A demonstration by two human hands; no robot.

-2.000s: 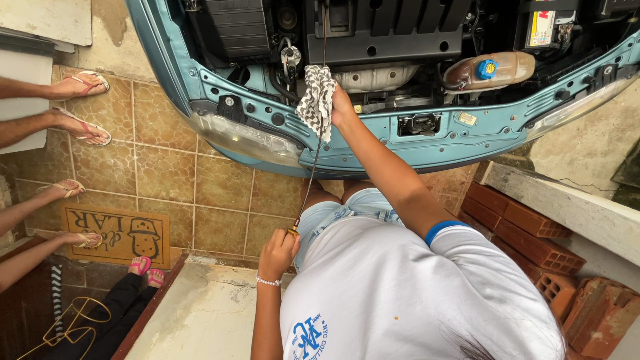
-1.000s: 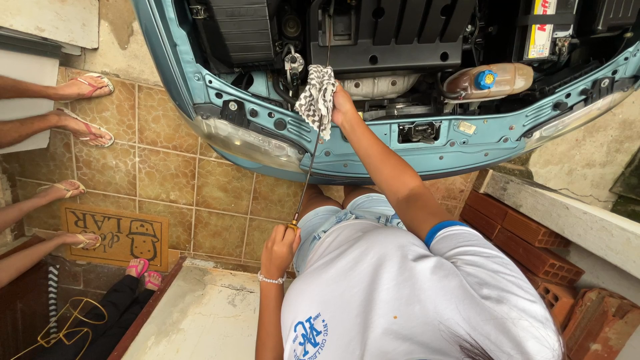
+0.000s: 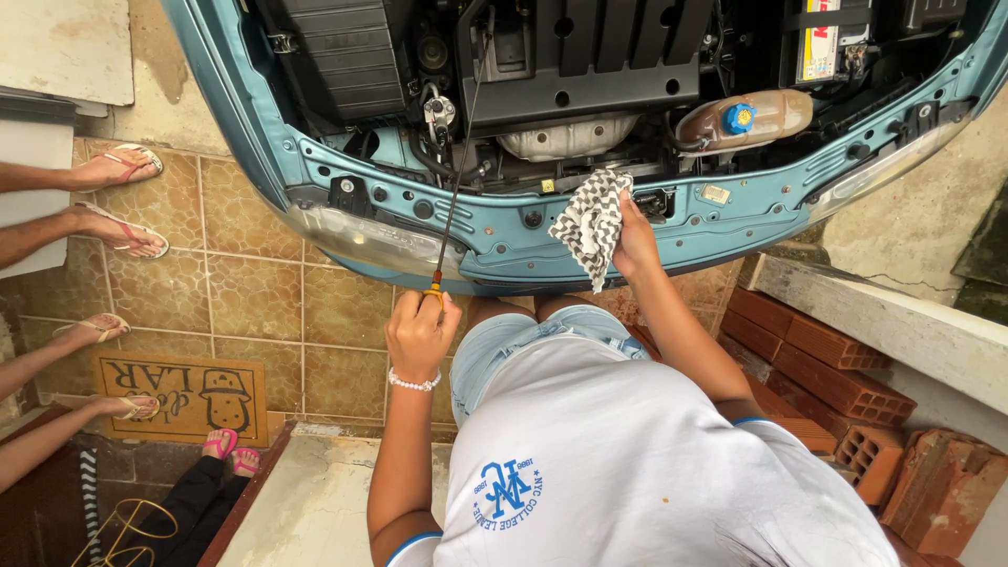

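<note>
My left hand (image 3: 421, 331) is closed on the yellow handle of an engine oil dipstick (image 3: 459, 185). Its thin rod slants up over the car's front crossmember (image 3: 512, 236) to the black engine cover (image 3: 606, 90); whether its tip is inside a tube cannot be told. In my right hand (image 3: 635, 240) hangs a black-and-white checkered cloth (image 3: 592, 224), over the front crossmember and apart from the rod. A coolant reservoir with a blue cap (image 3: 739, 118) lies beyond that hand, and a pale metal heat shield (image 3: 568, 138) is between the two hands, further in.
Upper right is the car battery (image 3: 819, 47). Headlights (image 3: 378, 240) flank the front edge. Hollow bricks (image 3: 843, 386) are stacked at right by a low wall (image 3: 882, 315). Other people's sandalled feet (image 3: 122, 165) stand at left, near a doormat (image 3: 185, 394).
The cloth, earlier around the dipstick rod, is now off it and further right with my right hand. My left hand and the dipstick handle have moved forward, toward the engine bay.
</note>
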